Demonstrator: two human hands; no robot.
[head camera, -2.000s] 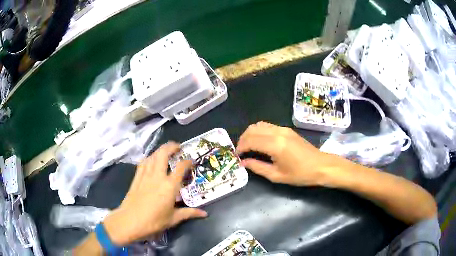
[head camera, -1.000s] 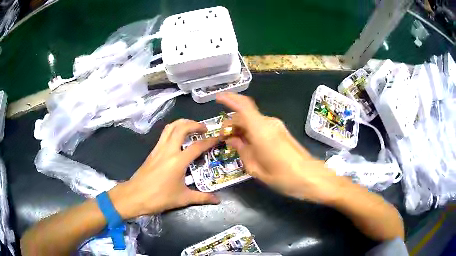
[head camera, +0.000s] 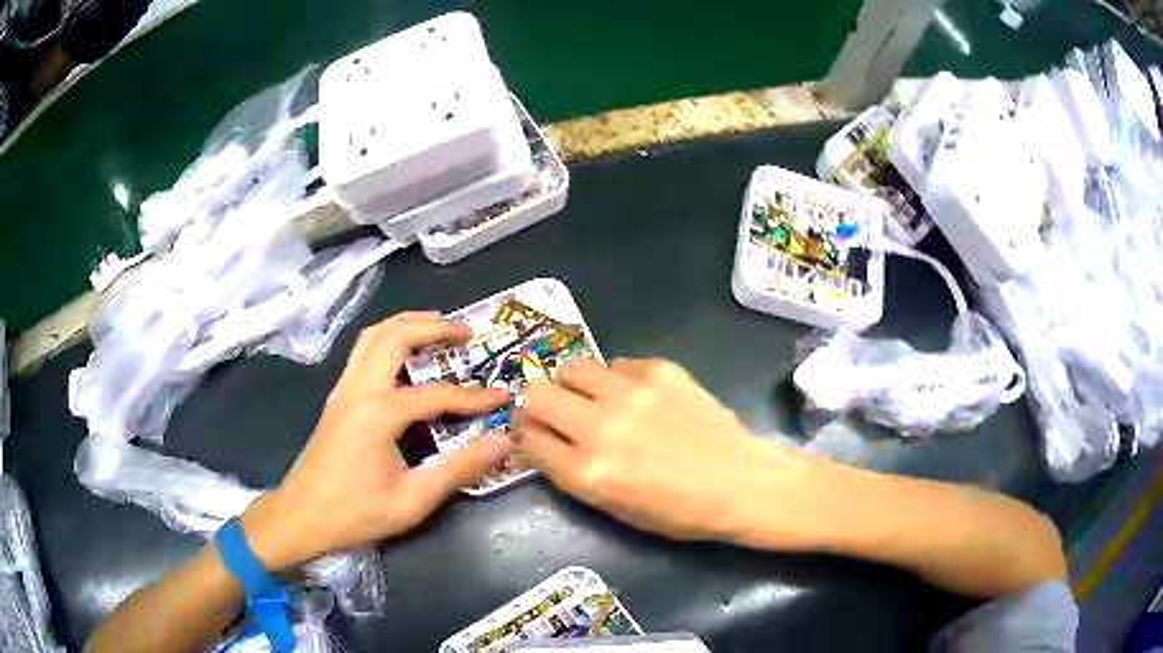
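Note:
An open white power strip housing (head camera: 551, 304) lies on the black bench in front of me, with wires, metal pieces and a small green circuit board inside. My left hand (head camera: 383, 427) is at its left side, thumb and fingers reaching over the housing to its middle. My right hand (head camera: 625, 440) lies over its lower right part, fingertips down among the parts beside the left fingertips. The fingertips hide what they touch, so I cannot tell if either hand grips a small part.
Stacked units (head camera: 415, 121) stand behind on the left, beside bagged cords (head camera: 217, 281). Another open housing (head camera: 810, 249) with a bagged cord (head camera: 912, 376) lies right, near a heap of bagged strips (head camera: 1071, 242). A partly cut-off open housing (head camera: 548, 612) lies at the bottom edge.
My right hand has moved down from the housing's upper part to its lower middle, and its fingers now meet my left fingertips. My left hand remains at the left side.

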